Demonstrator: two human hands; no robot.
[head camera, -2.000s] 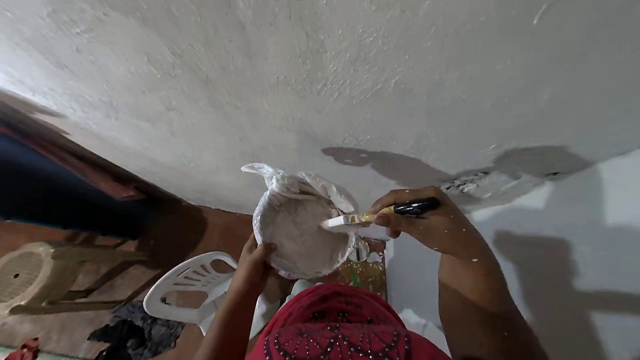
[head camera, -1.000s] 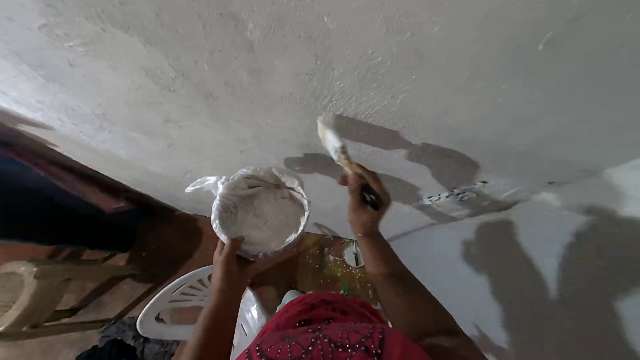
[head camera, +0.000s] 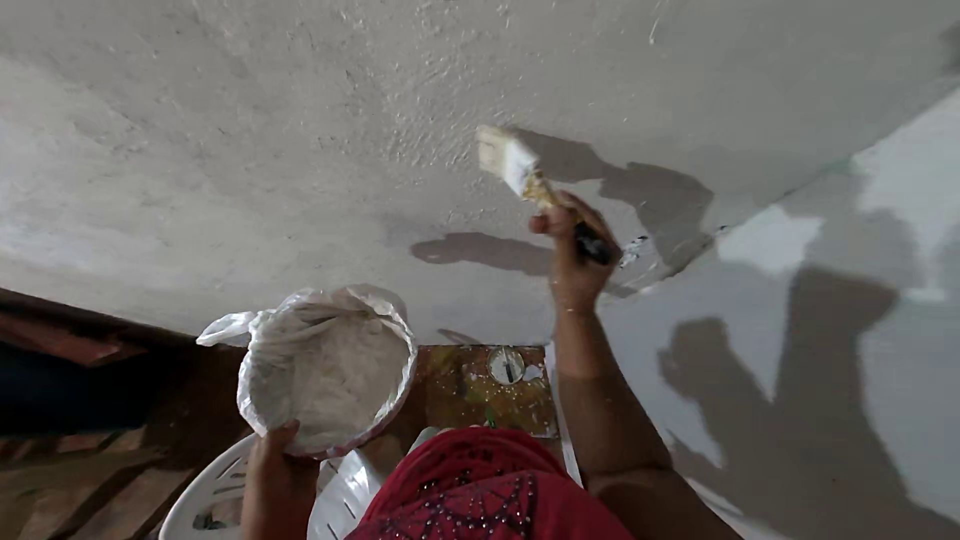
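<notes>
My right hand (head camera: 576, 236) grips the handle of a flat paintbrush (head camera: 517, 166), whose black end shows below the fingers. The brush head, coated white, is at the rough off-white wall (head camera: 360, 180); whether its bristles touch is hard to tell. At lower left my left hand (head camera: 281, 457) holds the near rim of a round bucket (head camera: 330, 375) lined with white plastic, with pale paint-like stuff inside. A knotted tuft of the plastic sticks out to its left.
Under the bucket stands a white plastic chair (head camera: 199, 491). A paint-spattered brown board (head camera: 457, 386) bears a small round lid or dish (head camera: 506, 365). At the right, a white wall (head camera: 757, 375) meets the rough one at a corner. Dark furniture (head camera: 67, 375) is at left.
The brush was over the bucket two seconds ago; my right hand has since carried it up to the wall. My left hand and the bucket have moved left, away from the brush.
</notes>
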